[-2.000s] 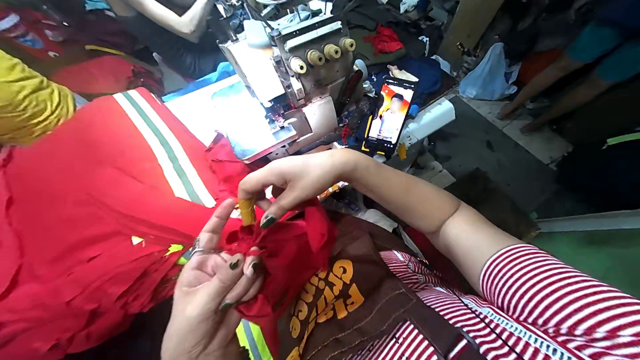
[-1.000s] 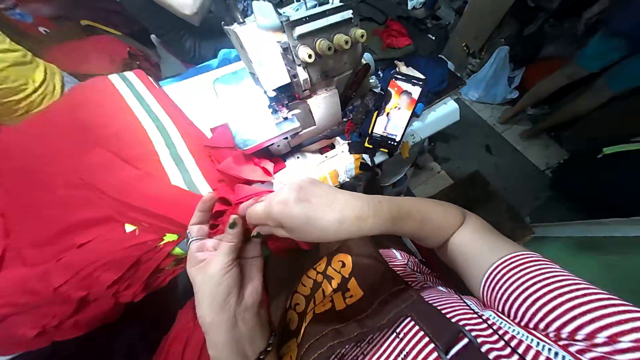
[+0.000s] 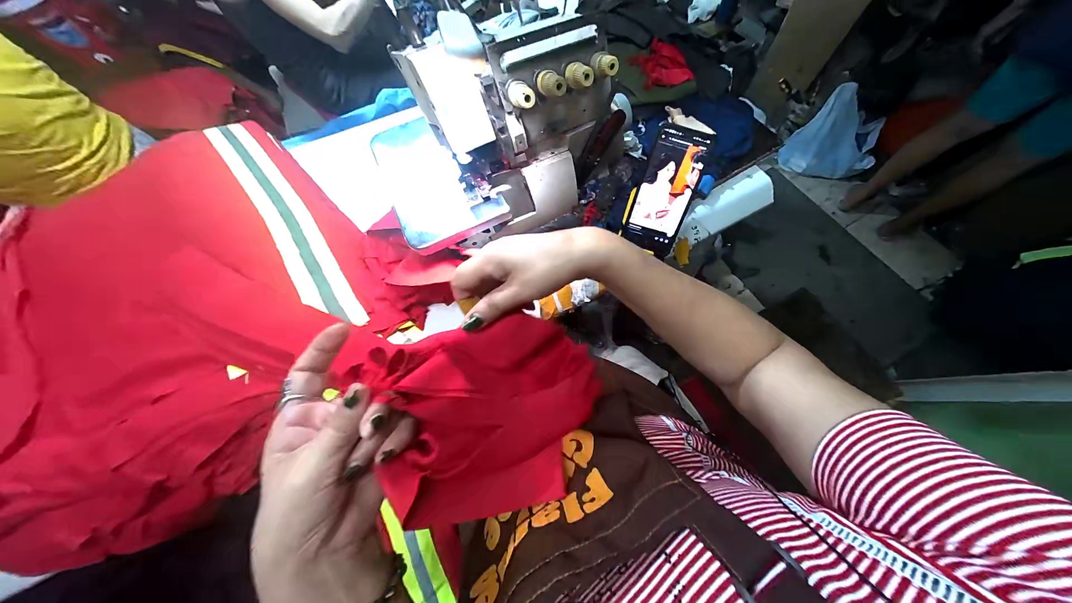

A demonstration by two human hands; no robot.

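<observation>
My left hand (image 3: pixel 327 477), with a ring and dark nail polish, pinches a bunched piece of red fabric (image 3: pixel 494 394) between thumb and fingers. My right hand (image 3: pixel 519 276) is at the upper edge of that piece, its thumb and curled fingers closed; a small yellow item, partly hidden, shows between them. Left of my hands spreads a large heap of red fabric (image 3: pixel 151 335) with a white and green stripe (image 3: pixel 289 222). A strip of yellow-green and grey reflective tape (image 3: pixel 416 557) hangs below the red piece. Above my hands stands a lit overlock sewing machine (image 3: pixel 519 109).
A phone (image 3: pixel 666 188) with a lit screen stands right of the machine, beside a white bar (image 3: pixel 733 201). A plastic bag (image 3: pixel 833 138) lies on the floor near a person's legs. Another person's yellow sleeve (image 3: pixel 54 126) is at far left, and a person's arm (image 3: pixel 322 21) is behind the machine.
The red piece now lies spread toward the right below my right hand, where the brown apron showed one second ago. My right hand has moved apart from my left.
</observation>
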